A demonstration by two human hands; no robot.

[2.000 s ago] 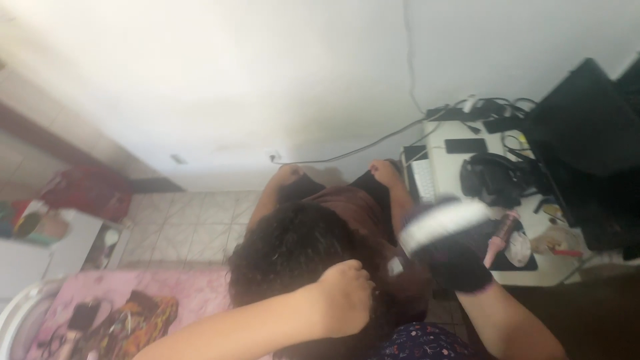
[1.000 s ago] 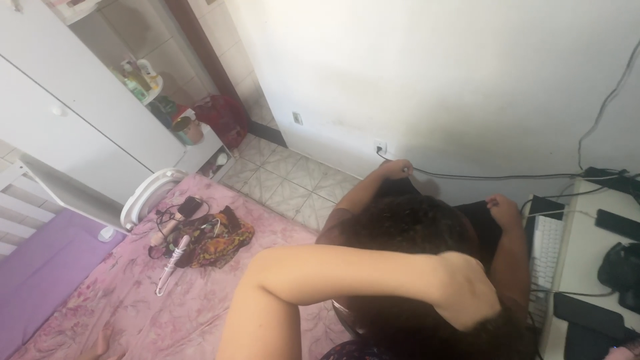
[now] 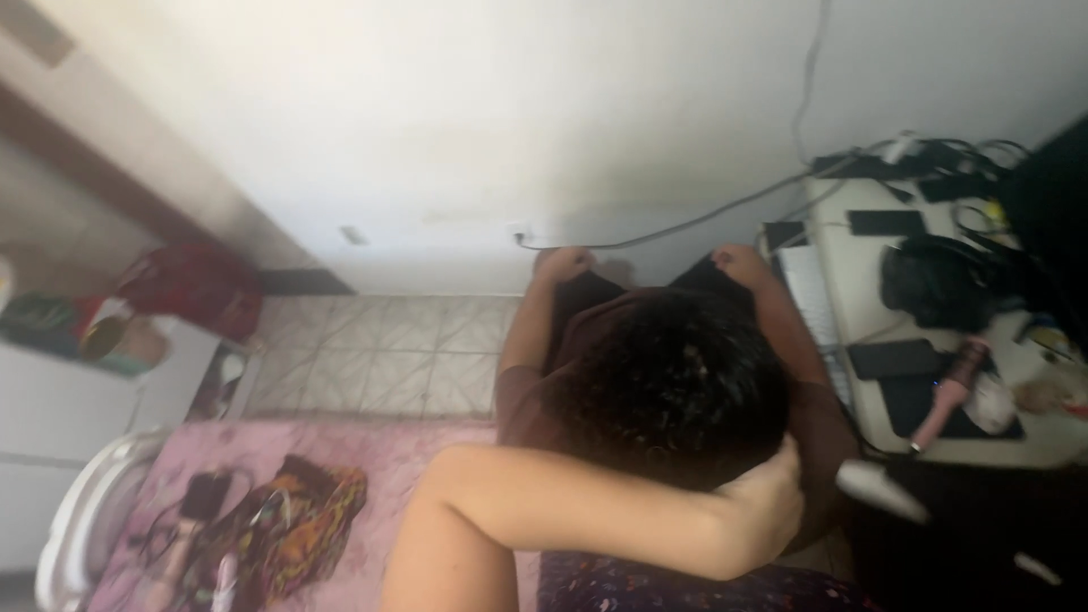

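Observation:
A seated person's dark curly hair (image 3: 671,374) fills the middle of the view, below the wall. My left arm reaches across from the bottom, and my left hand (image 3: 769,510) is closed on hair at the lower right of the head; its fingertips are largely hidden. My right hand is out of view. A blurred white object (image 3: 884,491) shows against a dark area to the right of my left hand; I cannot tell what it is. The person's own fists rest forward on their knees, clear of mine. A pink-handled electric hair tool (image 3: 948,395) lies on the desk.
A cream desk (image 3: 867,297) at right holds headphones (image 3: 935,280), a dark phone (image 3: 892,359) and cables. The bed's pink cover (image 3: 391,459), bearing a patterned cloth (image 3: 310,527) and cabled items, is at lower left. A power cord (image 3: 663,238) runs along the wall.
My right hand, visible right of the head two seconds ago, is out of view now. My left hand stays at the hair. The view swung left, then back right.

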